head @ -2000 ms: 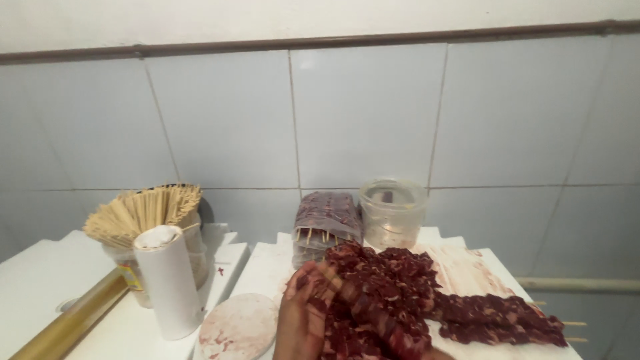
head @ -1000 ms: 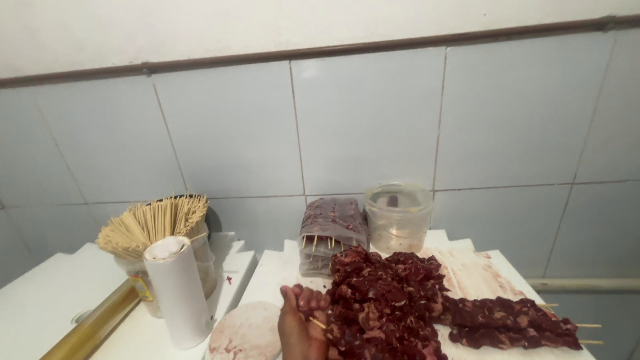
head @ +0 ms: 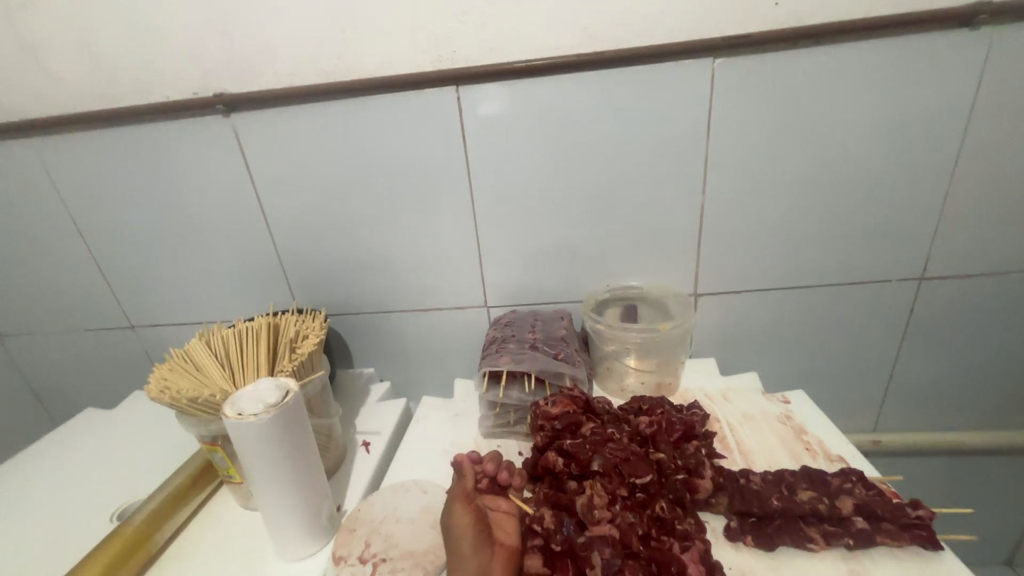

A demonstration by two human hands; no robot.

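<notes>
My left hand (head: 484, 512) is raised at the bottom centre, palm towards me, its fingers curled on what looks like a small piece of raw meat (head: 483, 482). The pale tip of a wooden skewer (head: 520, 503) points at it from the heap of raw meat (head: 616, 480) just to its right. My right hand is out of view. Right of the heap, skewers threaded with raw meat (head: 824, 508) lie side by side, their sticks poking out at the right. Behind, wrapped meat skewers (head: 532, 352) are stacked beside a clear plastic bucket (head: 640, 344).
A tub of wooden skewers (head: 240, 360) stands at the left behind a white upright roll (head: 280, 472). A yellowish roll (head: 152, 520) lies beside them. A stained round white disc (head: 392, 528) is left of my hand. White boards (head: 768, 424) meet the tiled wall (head: 592, 192).
My left hand was blurred by motion over the heap's left side two seconds ago; it is now left of the heap, its palm showing more than one second ago.
</notes>
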